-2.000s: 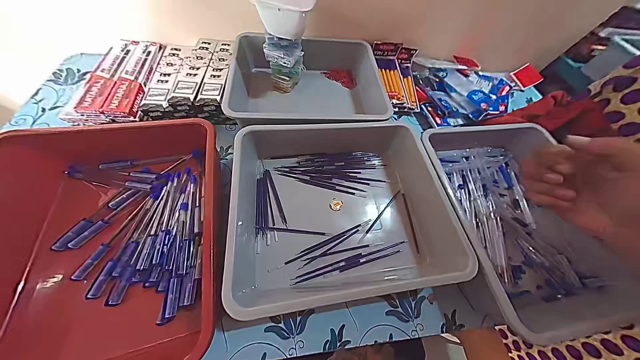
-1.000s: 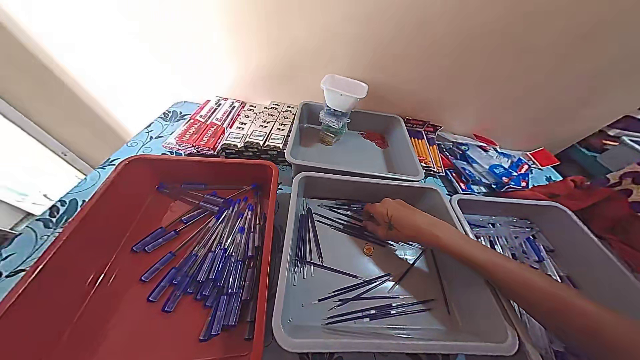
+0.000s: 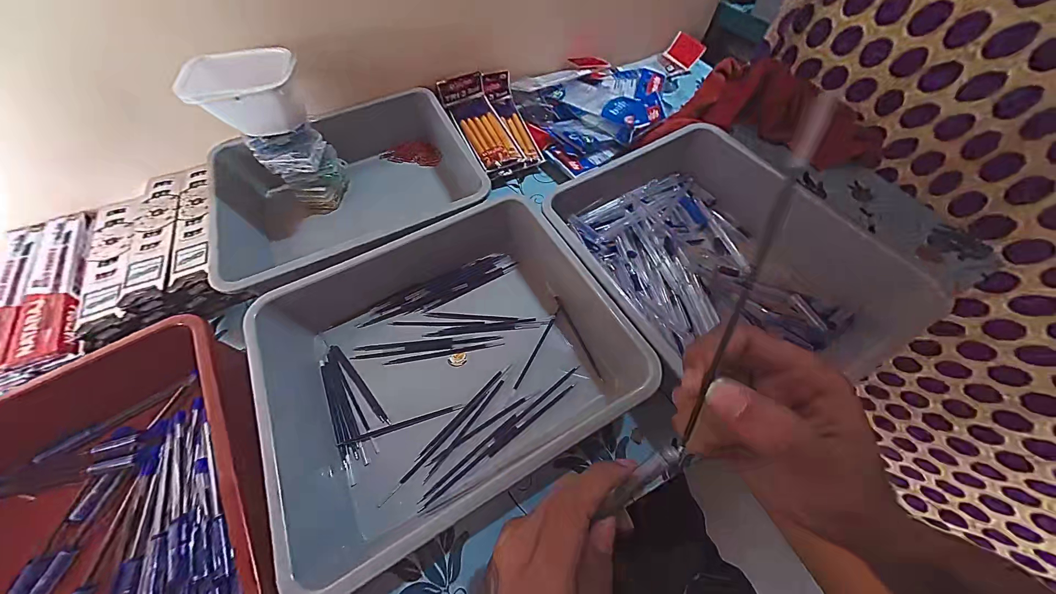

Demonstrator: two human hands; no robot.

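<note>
My right hand pinches a long, thin pen refill, upright and blurred toward its top. Below it, my left hand grips a clear pen barrel, whose open end meets the refill's lower tip. The middle grey tray holds dark ink refills in loose groups, with a small gold-coloured round thing among them. Clear pen barrels fill part of the right grey tray. In the red tray at left lie pens with blue caps.
A back grey tray holds a white plastic tub on stacked clear containers and a small red heap. Pencil packs, blue-and-clear packets and boxes line the wall side. Patterned cloth is at right.
My right hand has left the middle tray with a refill and is now beside my left hand, which has come into view holding a barrel. The view has swung right.
</note>
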